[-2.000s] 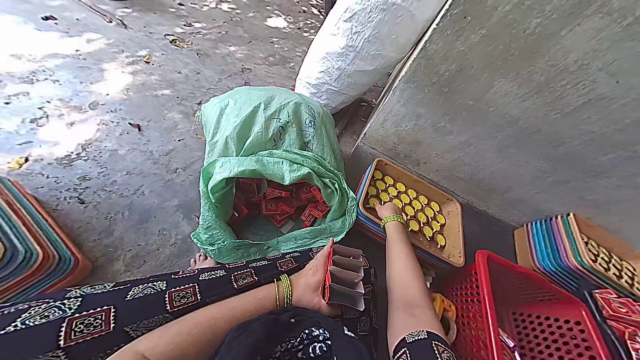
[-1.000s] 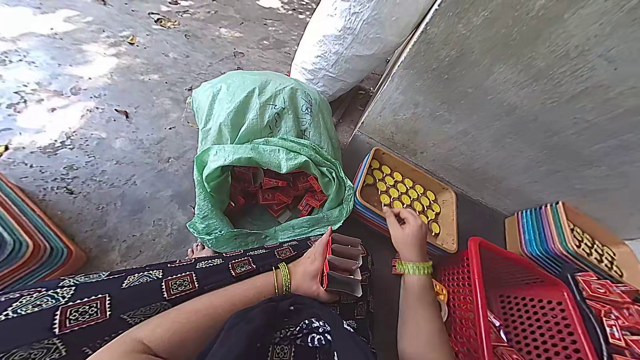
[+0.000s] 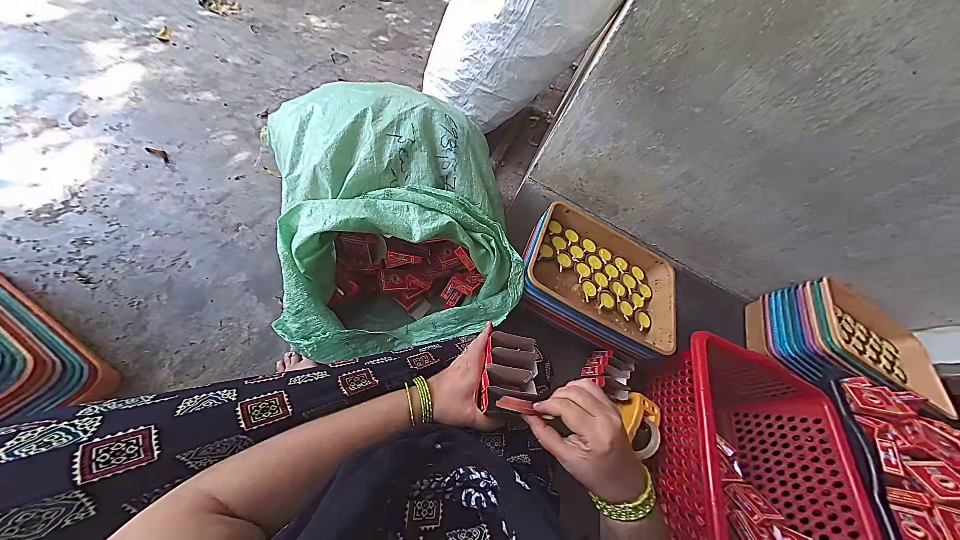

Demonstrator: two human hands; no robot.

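Note:
My left hand (image 3: 459, 386) holds a row of small red cardboard boxes (image 3: 513, 367), their grey insides facing up. My right hand (image 3: 589, 435) pinches a small red flap or box piece (image 3: 517, 405) between thumb and fingers at the row's near end; whether it is joined to the row I cannot tell. Another group of such boxes (image 3: 606, 371) lies just beyond my right hand. A green woven sack (image 3: 397, 195) with loose red boxes (image 3: 420, 274) inside stands ahead. To its right, a tan tray (image 3: 660, 289) on a stack holds round yellow-topped pieces (image 3: 596, 262).
A red perforated basket (image 3: 705, 420) with red packets stands at right, beside a yellow tape dispenser (image 3: 637, 412). Farther right are stacked trays (image 3: 795, 330) and more red boxes (image 3: 930, 472). Stacked trays (image 3: 45, 352) stand at left. A white sack (image 3: 495, 60) leans near the grey wall (image 3: 757, 135).
My right hand has moved from the tray of yellow-topped pieces back to the near end of the box row. My left hand still holds the row.

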